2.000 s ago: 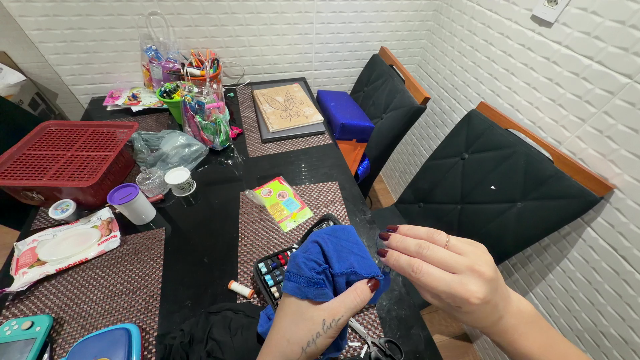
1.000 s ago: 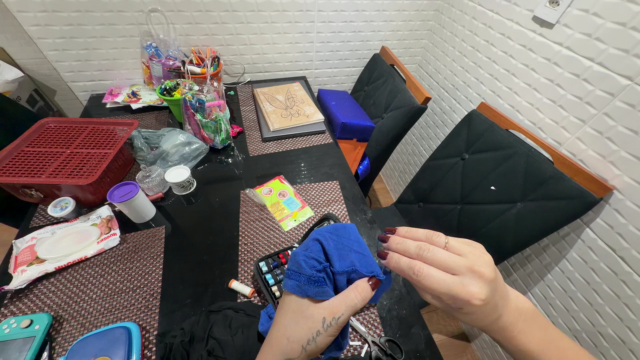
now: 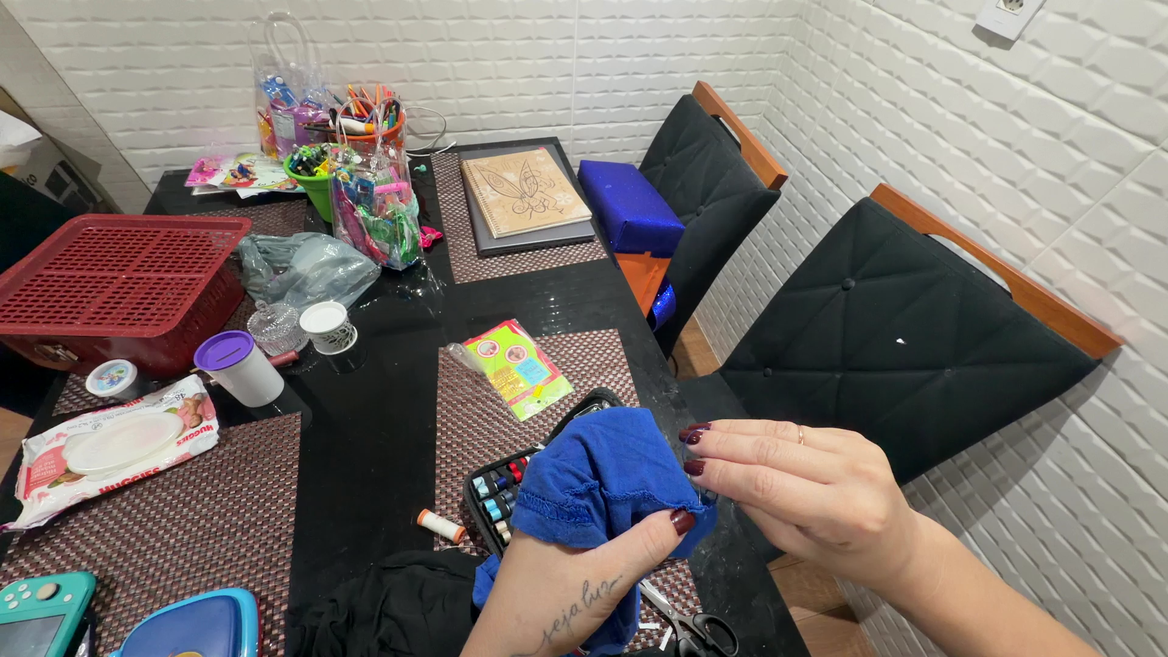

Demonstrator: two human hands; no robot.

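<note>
Blue fabric with a stitched seam (image 3: 593, 465) is bunched over my left hand (image 3: 584, 584), whose thumb presses its lower right edge. Right beside that edge is my right hand (image 3: 812, 493), fingers close together and their tips near the seam; whether they pinch a needle or thread cannot be made out. Under the fabric lies a black case of thread spools (image 3: 497, 497), partly covered. An orange-ended spool of white thread (image 3: 441, 526) rests left of the case. Black-handled scissors (image 3: 693, 630) lie below my hands, next to small white scraps. Black cloth (image 3: 383, 607) is heaped at the lower left.
A green and yellow packet (image 3: 518, 368) lies on the woven placemat. Farther left are a purple-lidded container (image 3: 239, 368), a wipes pack (image 3: 119, 447) and a red plastic basket (image 3: 128, 283). A notebook (image 3: 525, 192) lies at the back. Black padded chairs (image 3: 903, 338) stand at the right.
</note>
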